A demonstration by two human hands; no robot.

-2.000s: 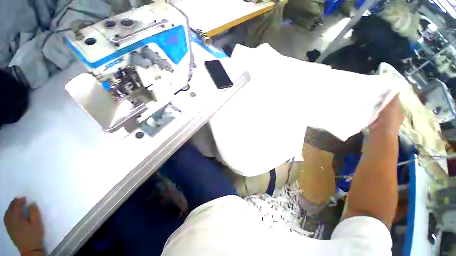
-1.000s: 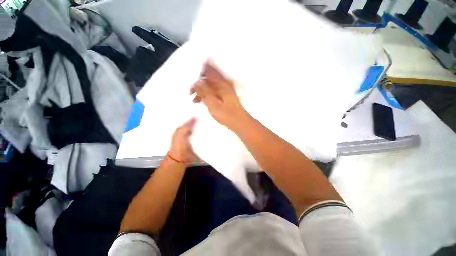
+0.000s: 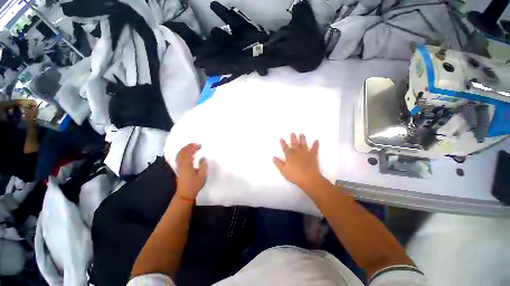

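Observation:
A white cut panel (image 3: 251,128) lies flat on the machine table, its lower edge hanging a little over the table's front. My left hand (image 3: 191,170) rests on the panel's left part, fingers apart. My right hand (image 3: 299,161) rests on its right part, fingers spread. Neither hand grips anything. The overlock machine (image 3: 447,100), white and blue, stands to the right of the panel. A stack of black panels (image 3: 134,223) lies at the lower left, below the table edge.
Small black garment pieces (image 3: 263,47) with a pale label lie behind the panel. Grey-white and black garment parts (image 3: 131,61) are heaped at the left, more grey-white parts (image 3: 386,28) behind. A smartphone (image 3: 501,177) lies at the right edge. White panels (image 3: 467,246) hang at the lower right. Another person's arm (image 3: 31,131) shows far left.
The white panel, raised and blurred in my hands one second ago, now lies flat on the table. My hands have opened and moved apart on it. The view has turned, bringing the machine head back in.

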